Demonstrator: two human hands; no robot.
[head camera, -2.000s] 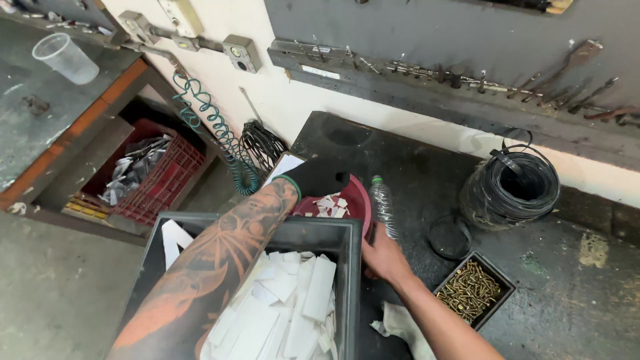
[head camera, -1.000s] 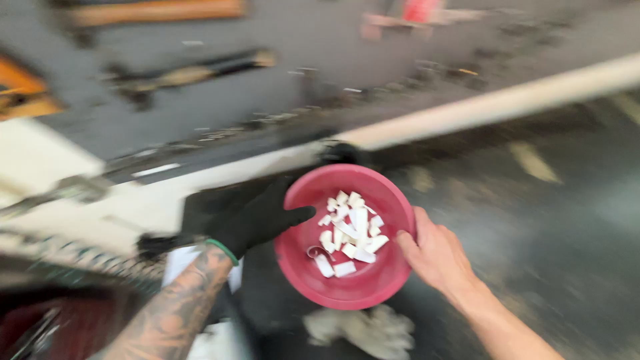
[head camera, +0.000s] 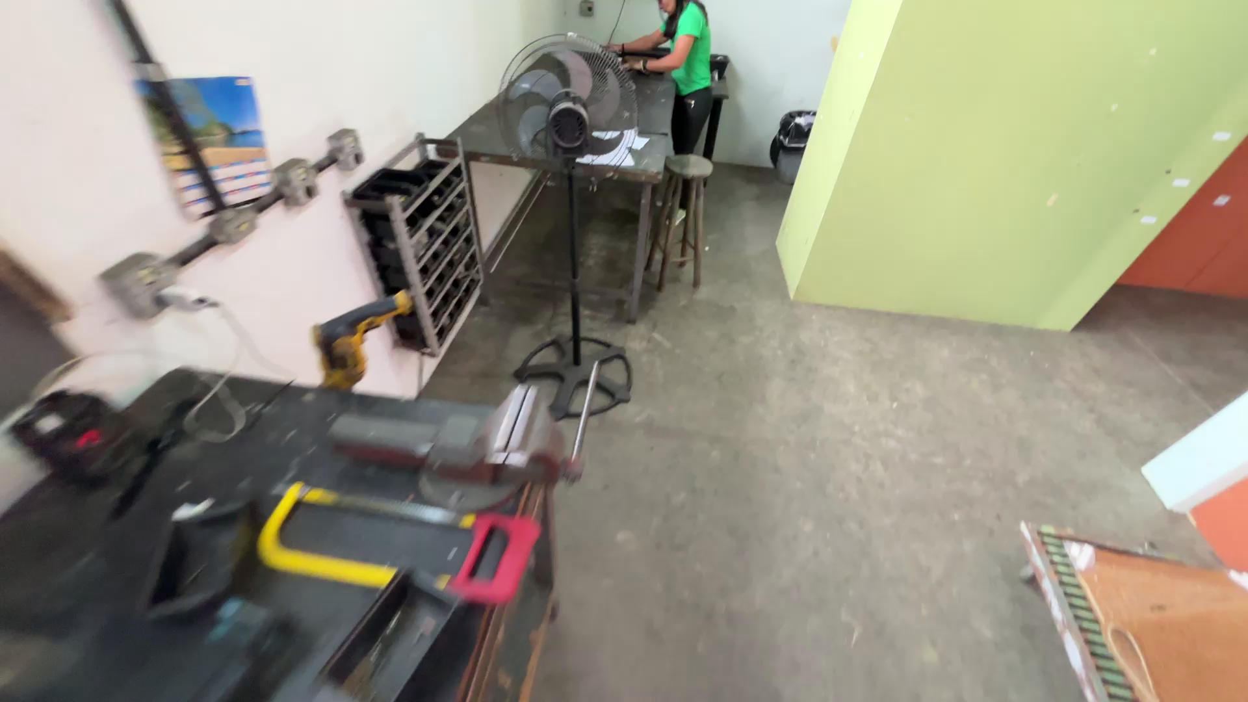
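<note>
Neither of my hands is in this view, so what they hold is hidden. On the dark workbench (head camera: 322, 448) at the lower left lies a hacksaw (head camera: 331, 564) with a yellow frame and a red handle. A bench vise (head camera: 468, 444) is mounted at the bench's right end. Black open trays (head camera: 200, 561) stand beside the saw. A yellow and black cordless power tool (head camera: 351, 336) is at the bench's back edge, near the wall. A black charger-like device (head camera: 73, 434) with a red spot sits at the far left.
A pedestal fan (head camera: 570, 127) stands on the floor beyond the vise, beside a metal rack of black bins (head camera: 424, 244). Farther back, a person in a green shirt (head camera: 690, 54) works at another table (head camera: 487, 132) near a wooden stool (head camera: 688, 168). A large green panel (head camera: 955, 166) stands at the right.
The view has swung far away from the earlier bench area. The red bowl with white pieces, held between both my hands one second ago, is out of sight, as are my hands.
</note>
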